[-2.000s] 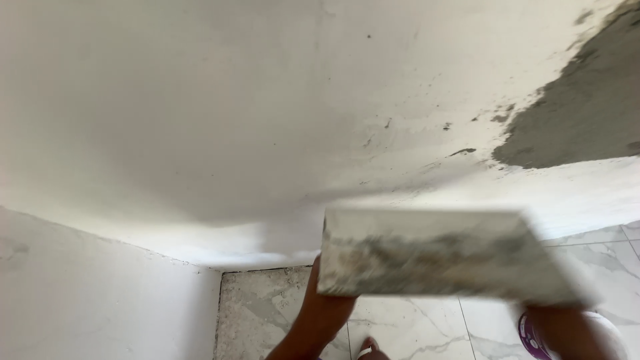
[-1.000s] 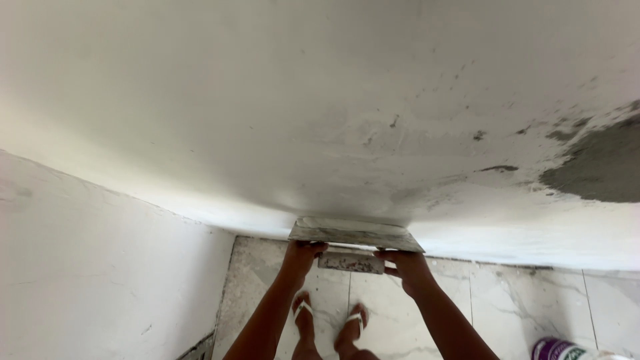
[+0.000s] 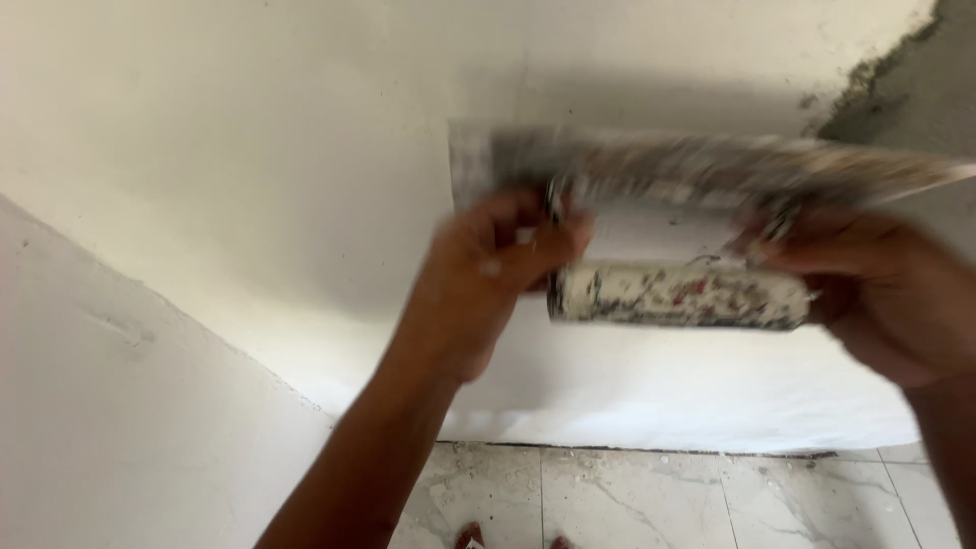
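Observation:
A wide plastering trowel, its metal blade [image 3: 686, 164] smeared and blurred by motion, is held up in front of the white wall [image 3: 305, 152]. Below the blade is its pale, stained handle [image 3: 686, 296]. My left hand [image 3: 496, 259] grips the bracket at the left end of the handle, thumb in front. My right hand [image 3: 869, 274] holds the bracket at the right end. Whether the blade touches the wall cannot be told. Rough grey bare plaster [image 3: 930, 91] shows at the upper right, partly behind the blade.
A second white wall [image 3: 114, 381] meets this one in a corner on the left. Marble-patterned floor tiles [image 3: 633, 496] with crumbs of debris lie along the wall's foot. My feet [image 3: 470, 534] show at the bottom edge.
Both hands have raised the trowel from low on the wall near the floor. It looks larger and nearer the camera than one second ago.

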